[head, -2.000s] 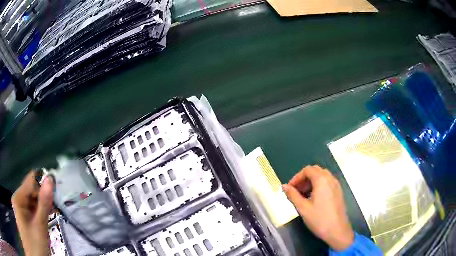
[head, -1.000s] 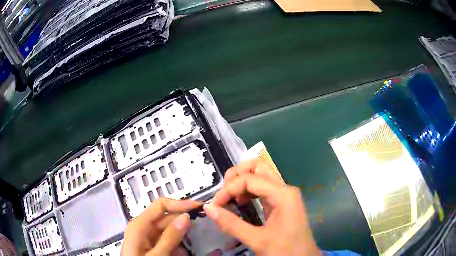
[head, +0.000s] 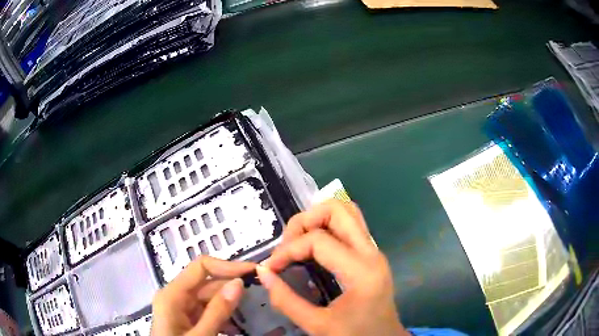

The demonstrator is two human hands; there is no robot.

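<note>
My left hand point(head: 200, 298) and my right hand point(head: 335, 269) meet over the lower right of the black tray point(head: 146, 231). The right thumb and forefinger pinch a tiny pale adhesive piece point(head: 263, 268) at the left fingertips. A grey device frame point(head: 263, 314) shows partly below and between the hands; the left fingers are at its top edge, and the hands hide much of it. Other white slotted frames point(head: 213, 226) lie in tray pockets. One pocket point(head: 113, 283) holds no frame. The pale-yellow adhesive sheet point(head: 335, 190) is mostly hidden behind my right hand.
A tray stack point(head: 131, 59) stands at upper left. Cream-yellow lined sheets point(head: 502, 223) lie at right, with crumpled blue film point(head: 555, 141) above them. Tan cardboard point(head: 430, 3) is at the top edge. Whitish film point(head: 279, 151) sticks out along the tray's right side.
Two seconds ago my left hand held the grey frame at left and my right hand was at the yellow sheet. Both hands then came together; since one second ago they have barely moved.
</note>
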